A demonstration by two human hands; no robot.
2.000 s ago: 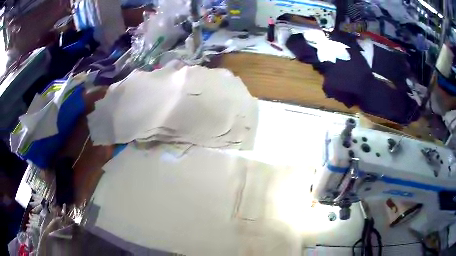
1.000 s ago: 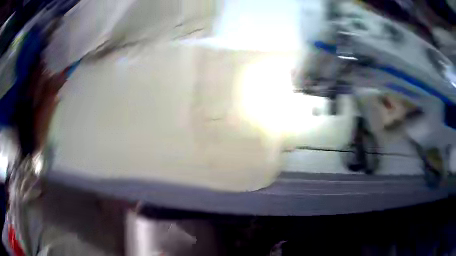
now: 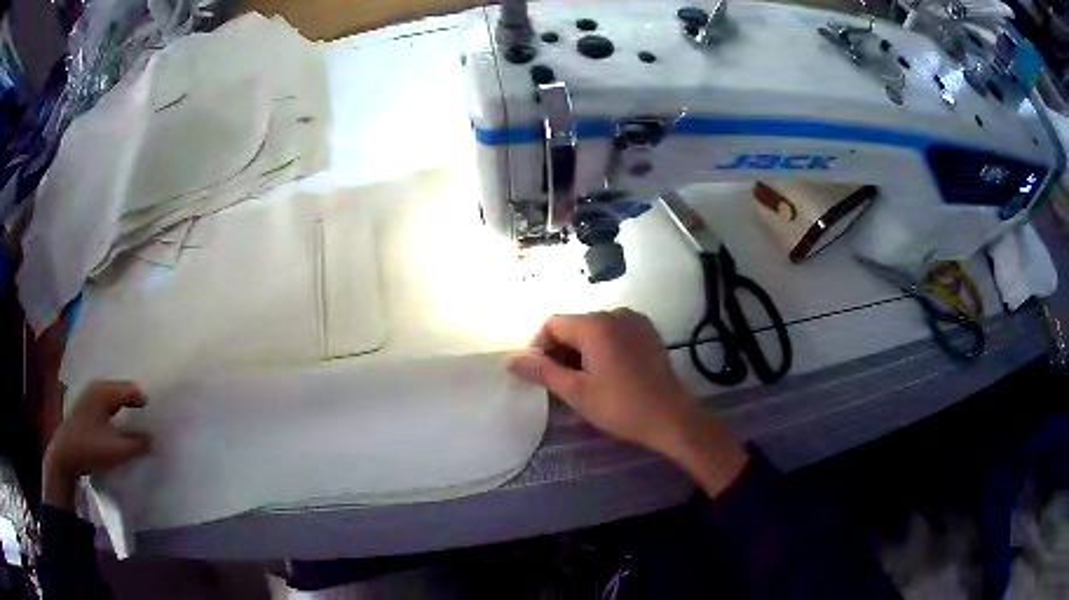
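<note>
A cream garment panel (image 3: 246,264) lies flat left of the needle, with a narrow rectangular pocket welt (image 3: 352,287) on it. A whiter pocket bag piece (image 3: 340,434) with a rounded right end lies along the front of the panel, over the grey table edge. My right hand (image 3: 610,375) pinches the upper right corner of the white piece, just in front of the presser foot (image 3: 542,234). My left hand (image 3: 100,431) is at the left end of the white piece, fingers curled on the cloth; its grip is unclear.
The white JACK sewing machine (image 3: 762,135) spans the upper right. Black-handled shears (image 3: 739,322), a tan cone (image 3: 815,219) and small scissors (image 3: 950,307) lie under and before its arm. A stack of cream panels (image 3: 199,141) lies at the upper left.
Both hands have come into view at the cloth. A white piece now lies along the panel's front. The view has shifted, with the machine and shears further left.
</note>
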